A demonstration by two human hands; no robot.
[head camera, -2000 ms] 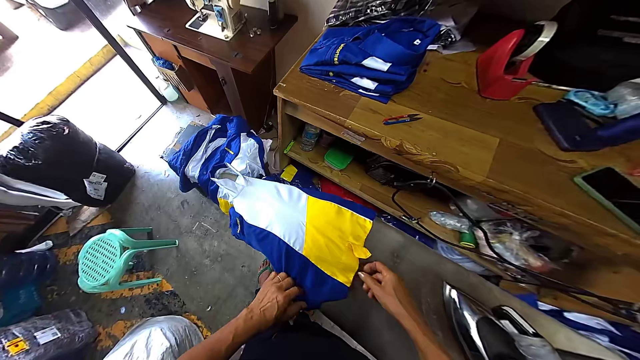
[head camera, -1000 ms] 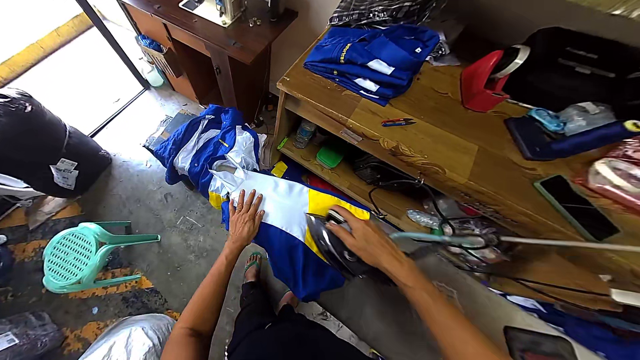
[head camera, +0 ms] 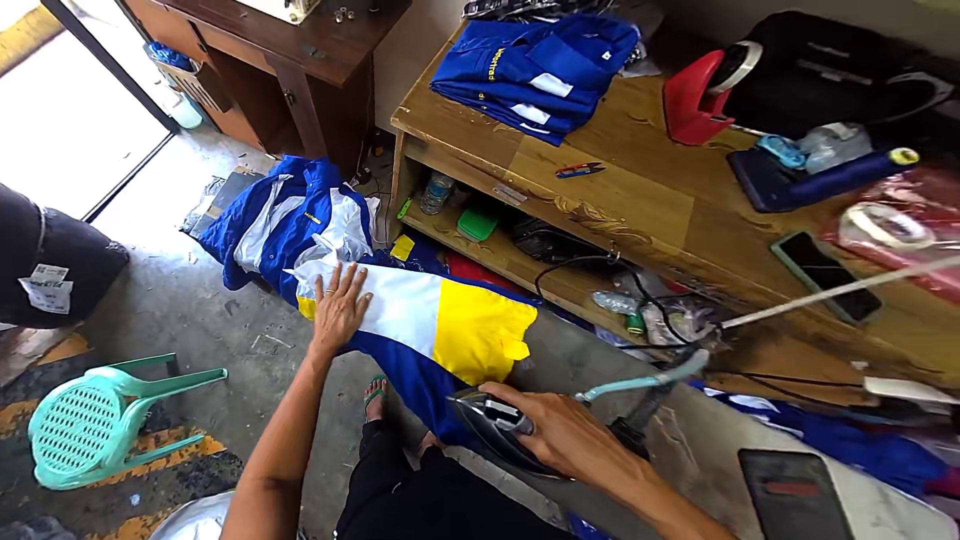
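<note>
A blue, white and yellow garment (head camera: 401,307) lies spread over a narrow grey board, its far end bunched. My left hand (head camera: 341,304) presses flat on the white part with fingers apart, holding nothing. In my right hand (head camera: 544,427) is a clothes iron (head camera: 499,435), gripped by its handle, over the blue part near the garment's near edge. The iron's underside is hidden. A cord in a light blue sleeve (head camera: 645,381) runs from the iron toward the right.
Along the right, a wooden shelf unit (head camera: 637,202) holds folded blue garments (head camera: 536,71), small snips (head camera: 580,170), a phone (head camera: 825,277) and a red tape dispenser (head camera: 697,105). A green plastic stool (head camera: 82,427) and a black sack (head camera: 56,255) stand left. A black plate (head camera: 795,495) lies at lower right.
Two seconds ago both hands were at the garment's near edge and the iron stood at the right. My right hand then took the iron, and since one second ago has moved it toward me off the yellow part.
</note>
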